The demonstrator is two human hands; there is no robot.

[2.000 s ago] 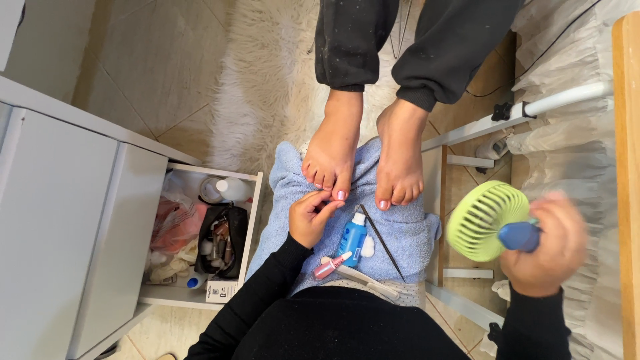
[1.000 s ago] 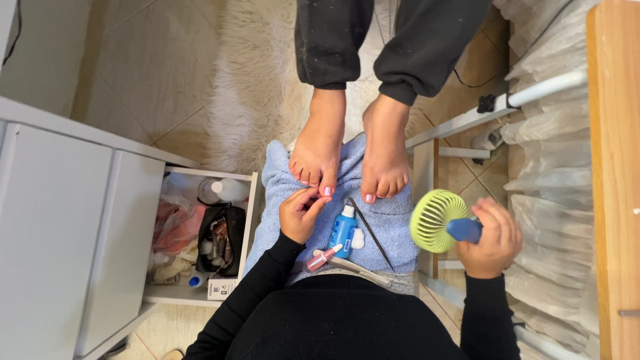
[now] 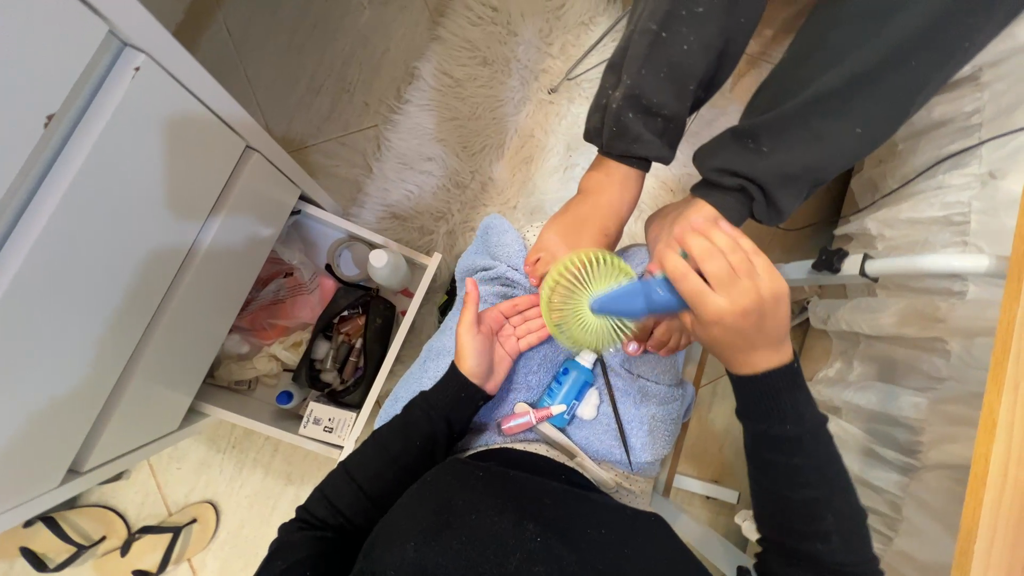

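Note:
My right hand [image 3: 724,292] grips the blue handle of a small green handheld fan [image 3: 588,300], held over another person's feet. Palm up and fingers extended, my left hand [image 3: 502,328] is empty beside the fan's left edge. One foot [image 3: 588,212] is partly hidden by the fan; the other foot [image 3: 660,336] lies mostly behind my right hand, its toenails light. On the blue towel [image 3: 432,364] over my lap lie a blue bottle with a white cap [image 3: 566,388], a pink nail polish bottle [image 3: 524,420], a white cotton piece [image 3: 588,405] and a thin black stick [image 3: 614,412].
At left, an open white drawer [image 3: 404,320] holds a black pouch [image 3: 320,368], a white bottle [image 3: 389,269] and a small box [image 3: 326,420]. Flip-flops [image 3: 172,536] lie lower left. A shaggy rug [image 3: 472,112] is ahead. A white metal frame [image 3: 936,266] and wooden edge [image 3: 992,416] stand right.
My right hand has brought the fan leftward over the feet. My left hand has left the toes and turned palm up. The view has shifted.

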